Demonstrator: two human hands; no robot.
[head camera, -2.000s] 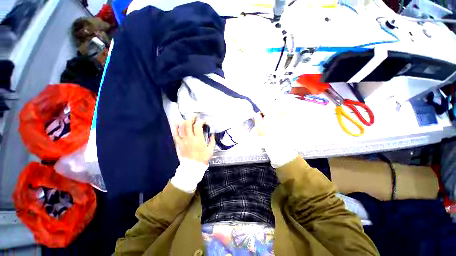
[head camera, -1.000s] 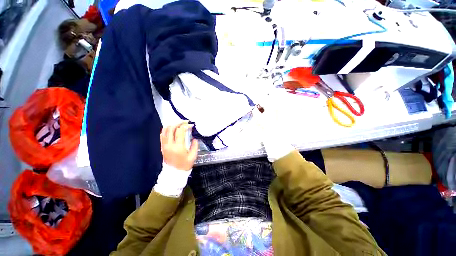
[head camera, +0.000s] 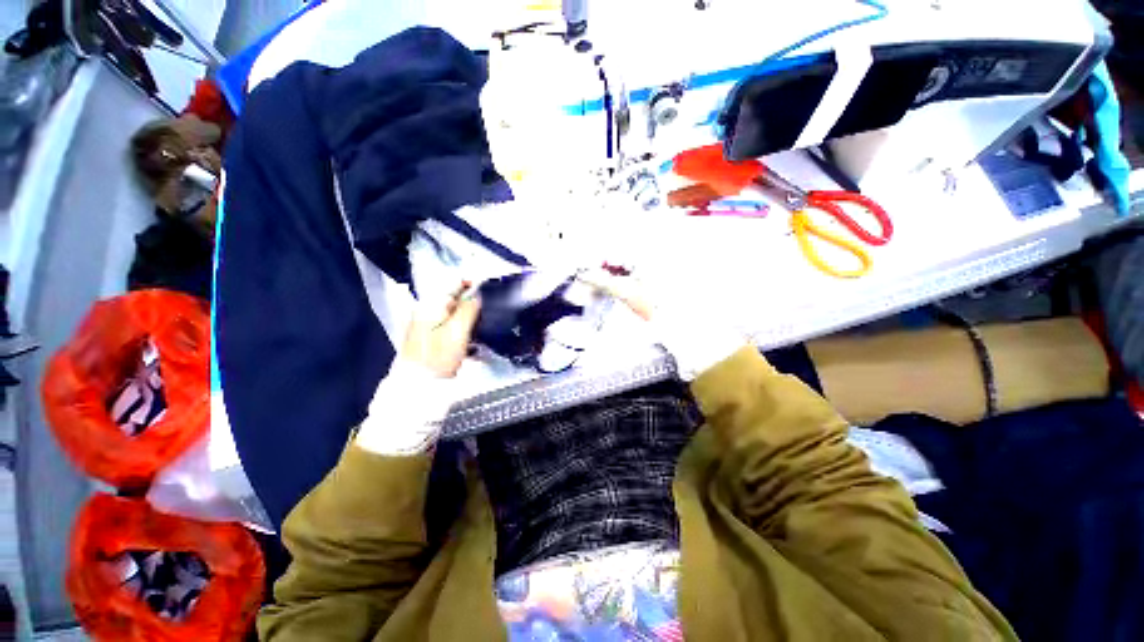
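Note:
A navy garment (head camera: 282, 289) lies over the left of the white machine table, its pale lining (head camera: 439, 257) turned towards me. My left hand (head camera: 442, 329) is at the lining's near edge, thumb and fingers closed on the navy cloth edge. A small navy piece (head camera: 512, 316) lies between my hands near the table edge. My right hand (head camera: 640, 299) is at the right of this cloth, washed out by glare; its grip cannot be made out. The sewing machine's needle area (head camera: 642, 186) is beyond my right hand.
Scissors (head camera: 815, 223) with red and orange handles lie right of the needle, beside a pink-purple tool (head camera: 734, 208) and a red-orange item (head camera: 715, 167). A black control panel (head camera: 866, 100) is behind them. Two orange-red bags (head camera: 75, 389) stand at left. A ruler-marked edge (head camera: 565, 399) borders the table.
The small navy piece now shows dark between my hands, where mostly pale lining showed before. My left hand has moved up to the cloth edge. The view has shifted and tilted.

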